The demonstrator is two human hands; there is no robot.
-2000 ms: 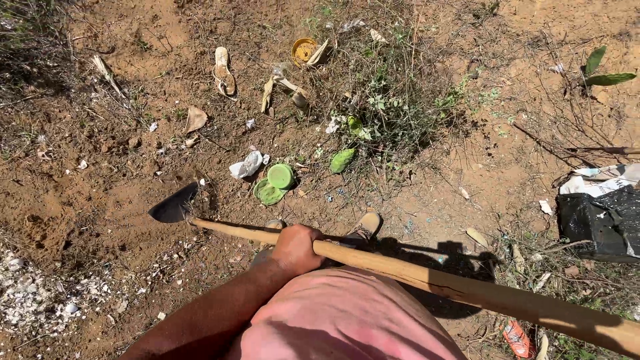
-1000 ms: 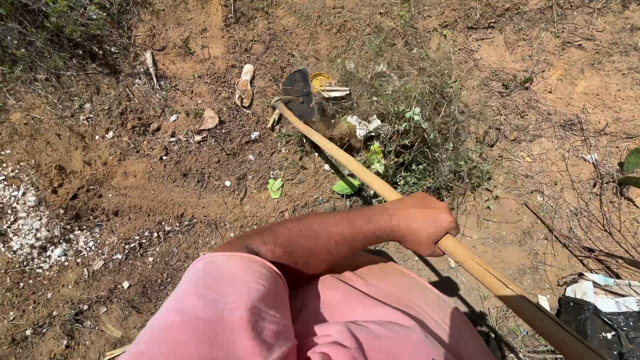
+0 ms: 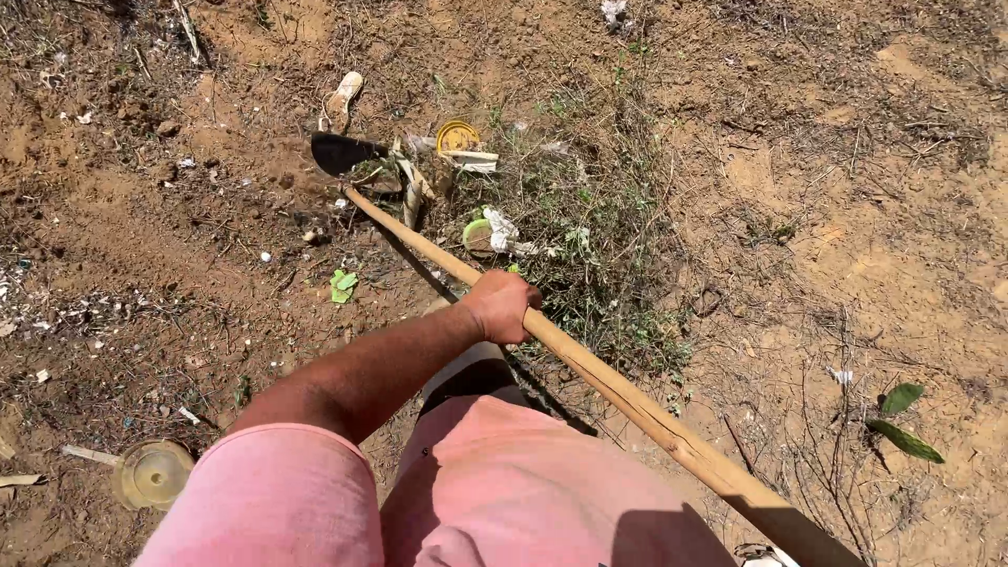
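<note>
My left hand [image 3: 502,305] is closed around the long wooden handle [image 3: 630,394] of a hoe, near the middle of the view. The handle slants from lower right to upper left. Its dark metal blade [image 3: 339,153] lies at the ground beside dry husk-like pieces [image 3: 411,189] and a pale shoe sole [image 3: 345,90]. Right of the blade are a yellow round lid [image 3: 457,137] and a green lid [image 3: 477,237] with crumpled white litter [image 3: 502,230] against it. My right hand is out of view; the handle's near end leaves the frame at the bottom right.
A low tangle of green and dry weeds [image 3: 606,252] stands right of the handle. Cactus pads [image 3: 906,441] and thin dry twigs are at the right. A dusty round lid [image 3: 153,474] lies at the lower left, with pale scattered debris [image 3: 71,307] above it on bare reddish soil.
The hoe blade has moved from beside the yellow lid to the left, below the shoe sole. Husk-like pieces and a green lid now show near the weeds. The view has shifted.
</note>
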